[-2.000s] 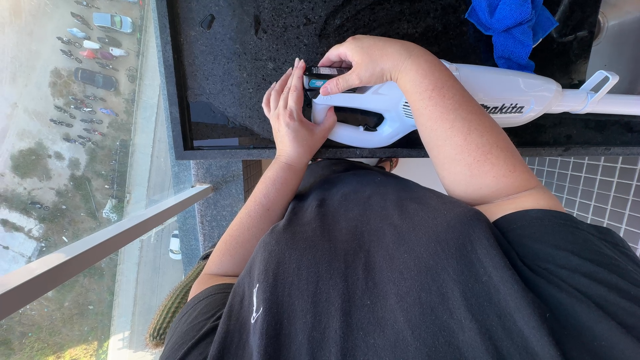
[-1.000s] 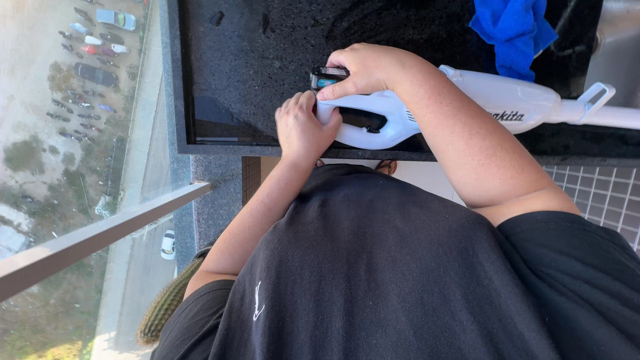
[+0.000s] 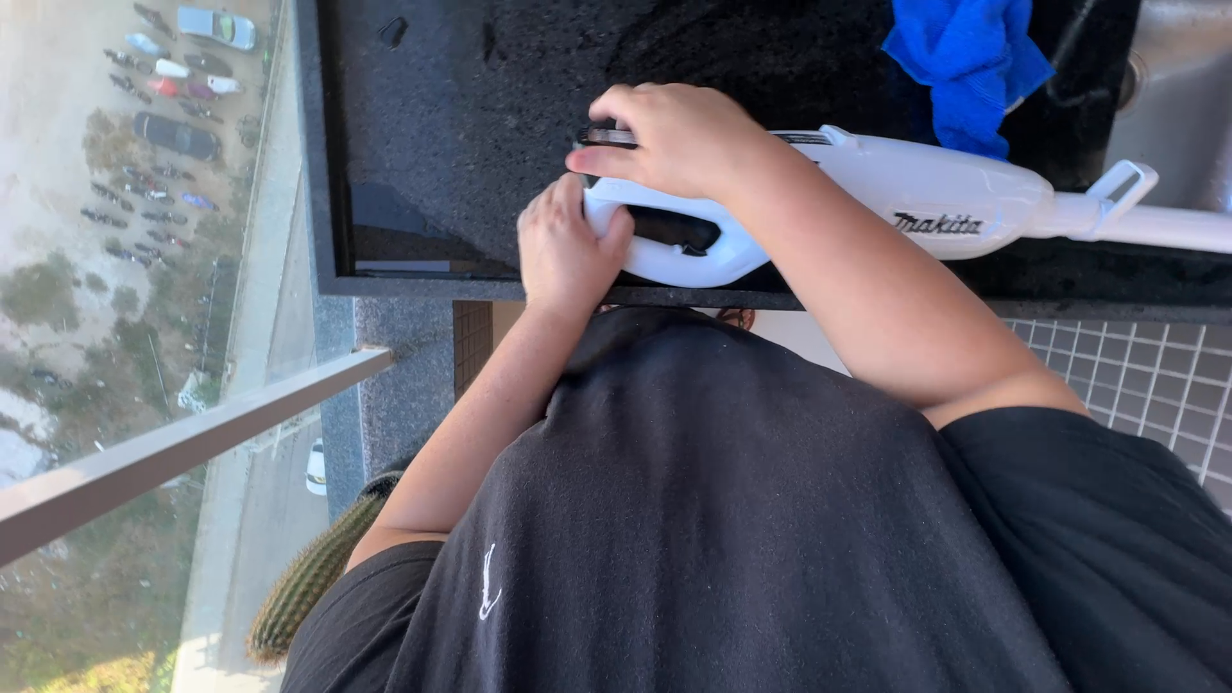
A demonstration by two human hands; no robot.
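A white Makita stick vacuum cleaner [image 3: 948,183] lies on its side along the front of a black stone countertop [image 3: 443,125], its tube running off to the right. My left hand [image 3: 568,241] is wrapped around the rear end of its loop handle, thumb at the handle opening. Across the top of the handle reaches my right hand [image 3: 674,140], its thumb and fingers gripping a dark battery pack [image 3: 608,137] at the vacuum's rear end. The palm and fingers cover most of the battery, so how far it sits in its mount cannot be seen.
Behind the vacuum a blue cloth [image 3: 967,67] lies near a steel sink [image 3: 1179,106]. A raised rim [image 3: 404,287] edges the counter. At lower left are a metal rail [image 3: 192,433] and a cactus [image 3: 322,568]. White wire mesh [image 3: 1145,375] shows below the counter at right.
My left fingers, stretched up beside the battery two seconds ago, are now lower and curled around the handle end. My right hand stays at the battery, with its fingers shifted.
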